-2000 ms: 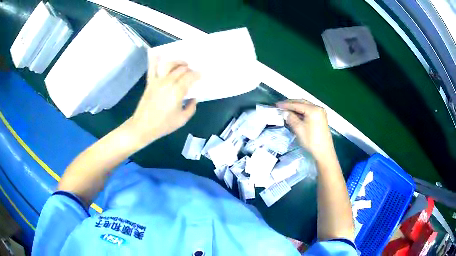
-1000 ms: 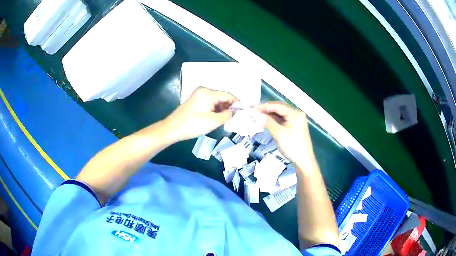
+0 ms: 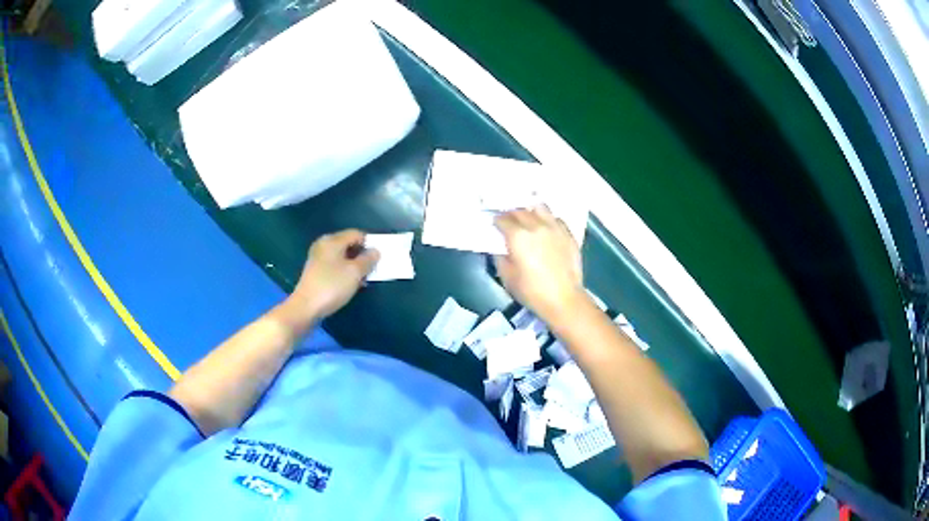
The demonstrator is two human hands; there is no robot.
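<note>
My left hand (image 3: 336,273) holds a small white folded leaflet (image 3: 392,256) over the dark green bench. My right hand (image 3: 538,244) is on a flat white sheet or tray (image 3: 463,209) beside the rail; its fingertips touch a small pale leaflet (image 3: 504,200) on top. Whether the fingers grip that leaflet is unclear. A loose heap of small folded leaflets (image 3: 512,353) lies below my right hand, partly hidden by my right forearm.
A large white stack (image 3: 301,112) lies at upper left, with a smaller white stack (image 3: 168,36) beyond. A white rail (image 3: 652,229) borders the green conveyor (image 3: 652,132), which carries a pale packet (image 3: 864,374). A blue basket (image 3: 774,473) with leaflets stands at lower right.
My hands have moved apart, the left one leftward with a leaflet, the right one onto the white sheet. A small leaflet now lies on that sheet. The packet on the conveyor has moved down and right.
</note>
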